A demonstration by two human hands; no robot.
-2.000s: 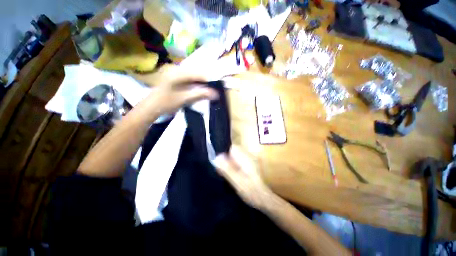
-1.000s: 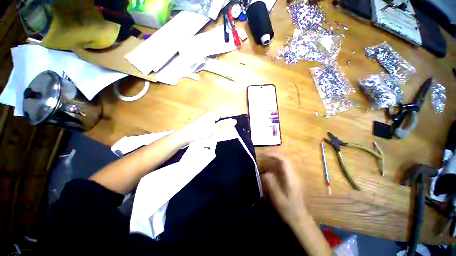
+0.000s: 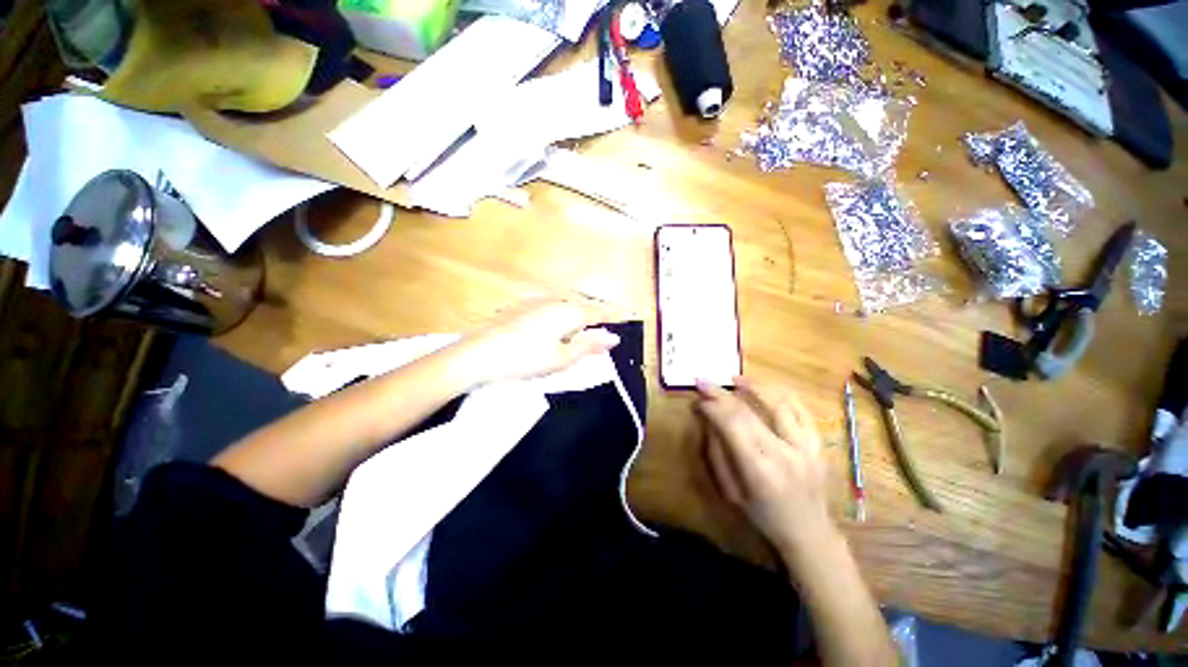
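Observation:
The black-and-white garment (image 3: pixel 521 482) lies across the lap and the table's front edge. My left hand (image 3: pixel 541 341) pinches its upper edge beside the black band (image 3: pixel 628 349). A thin white cord (image 3: pixel 632 456) hangs in a curve along the black cloth, its lower end loose. The smartphone (image 3: pixel 698 306) lies flat on the table, right of the garment, with a lit white screen. My right hand (image 3: pixel 762 456) is at the phone's lower edge, with a fingertip on or just over the screen's bottom. It holds nothing that I can see.
Right: marking pen (image 3: pixel 853 450), pliers (image 3: pixel 899 404), scissors (image 3: pixel 1081 313) and bags of silver bits (image 3: pixel 879 241). Back: black thread cone (image 3: pixel 697 59), red tool (image 3: pixel 628 85) and paper sheets (image 3: pixel 450 98). Left: tape roll (image 3: pixel 345 241) and glass press pot (image 3: pixel 117 254). A dark clamp-like object (image 3: pixel 1088 521) stands at the right edge.
My right hand has left the garment's edge and moved to the phone's lower end. The white cord, earlier straighter along the band, now hangs curved. My left hand has stayed on the garment since the last earlier frame.

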